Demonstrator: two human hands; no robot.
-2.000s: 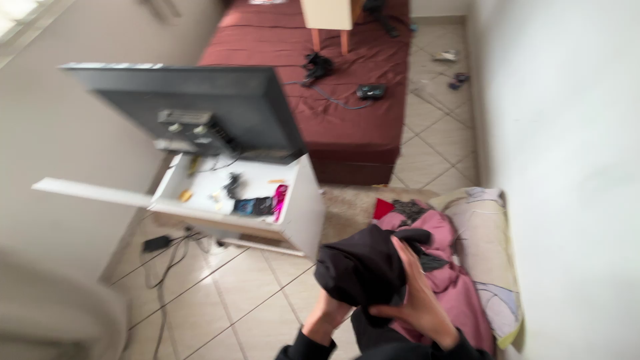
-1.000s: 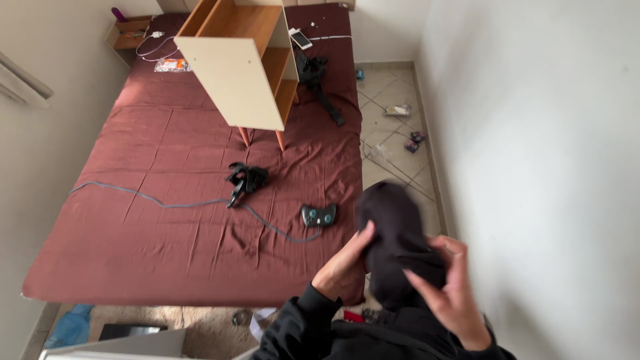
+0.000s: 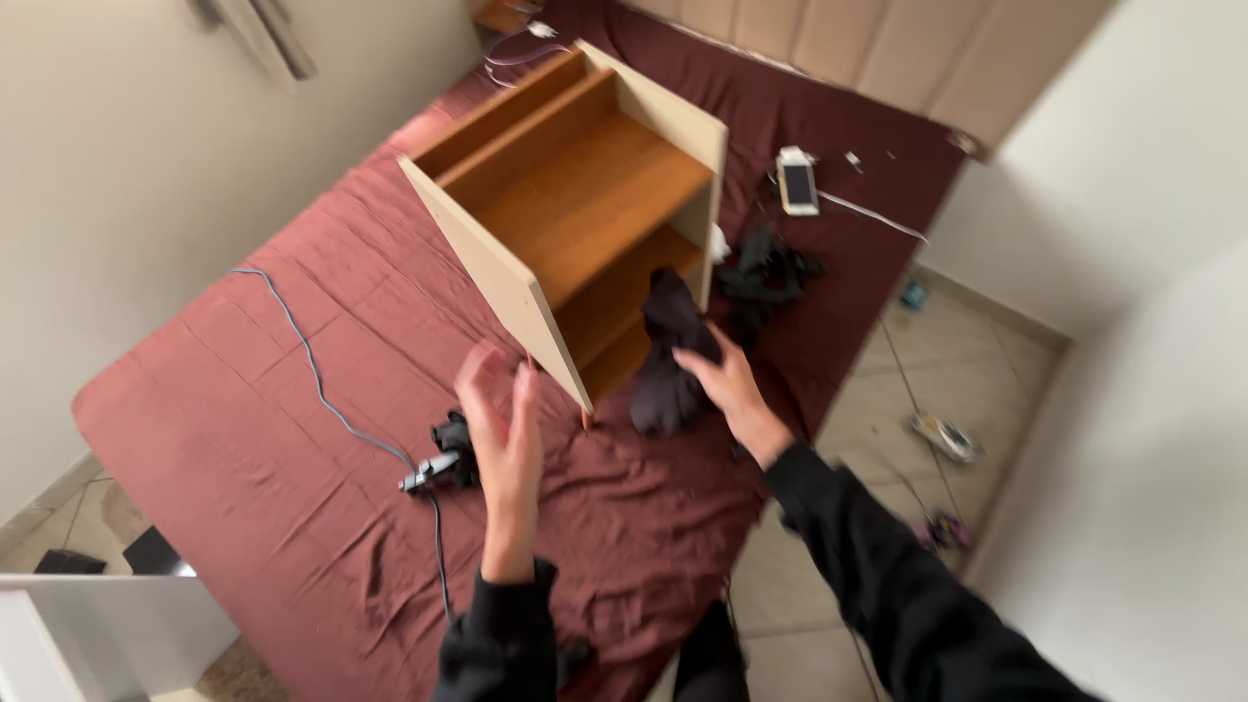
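Observation:
My right hand [image 3: 726, 385] grips a bundle of dark cloth [image 3: 671, 366] in front of the lower shelves of a small wooden shelf unit [image 3: 585, 195] with cream side panels. The unit stands tilted in view on a bed with a dark red sheet [image 3: 341, 409]. My left hand [image 3: 502, 419] is raised over the bed with its fingers apart and nothing in it, left of the cloth. Just beside it lies a black object with straps and a grey part [image 3: 453, 458], close to a thin grey cable [image 3: 317, 361].
A white smartphone [image 3: 798, 183], a white cable [image 3: 873, 214] and a tangled black item [image 3: 765, 268] lie on the bed, right of the unit. Small items, one a clear package [image 3: 946, 437], are on the tiled floor by the right wall. A white furniture edge [image 3: 97, 580] is at lower left.
Both hands were on the dark cloth one second ago; now my left hand is off it and only the right holds it. The view has swung over the bed, nearer the shelf unit.

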